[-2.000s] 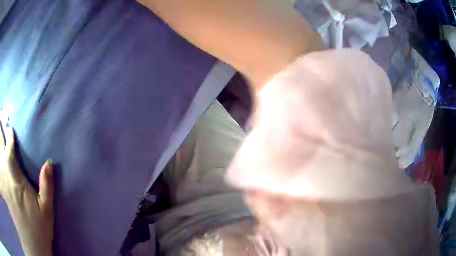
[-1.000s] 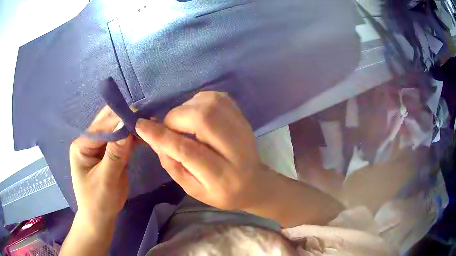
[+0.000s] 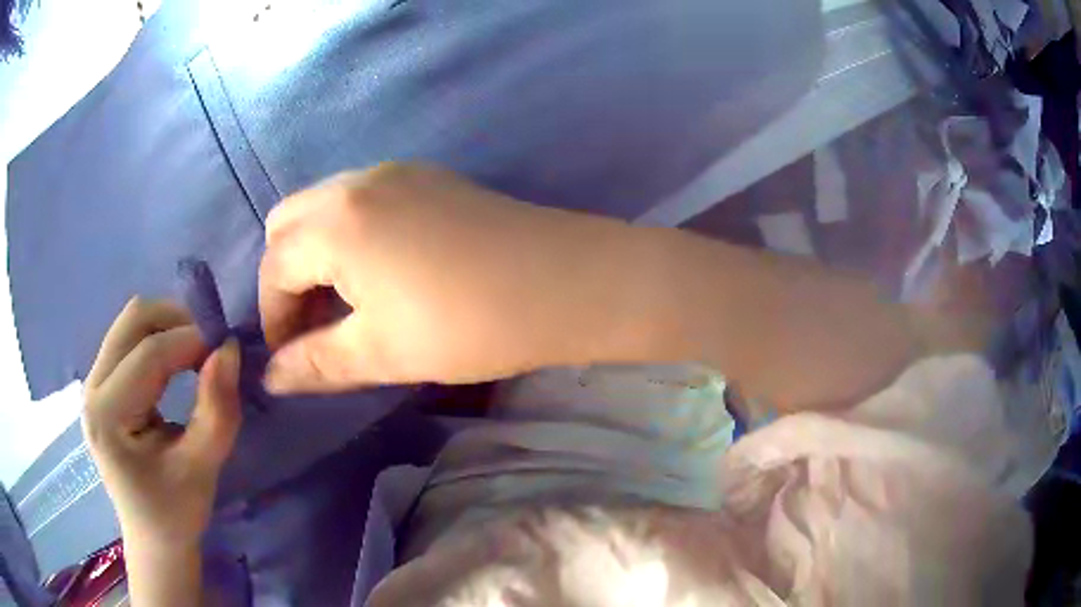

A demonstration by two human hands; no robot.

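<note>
A large purple-blue cloth panel (image 3: 510,95) lies over the table, with a narrow stitched placket or slit (image 3: 231,131) in it. My left hand (image 3: 166,403) is at the left and pinches a small folded strip (image 3: 204,299) of the same colour between thumb and finger, its end sticking up. My right hand (image 3: 326,285) is just right of it, over the panel and the lower end of the slit, thumb and fingers curled near the strip. Whether the right fingertips hold part of the strip or cloth cannot be told.
The table edge with a printed scale (image 3: 59,484) shows at lower left, above a red basket (image 3: 89,583). Pale and purple scraps (image 3: 948,178) hang in a heap at right. More purple cloth (image 3: 308,522) lies over the lap. Small items show on the bright surface at the top.
Two seconds ago the right arm reached across the top; one second ago both hands met at the strip. Now the hands are slightly apart, further left, and the panel sits further left in view.
</note>
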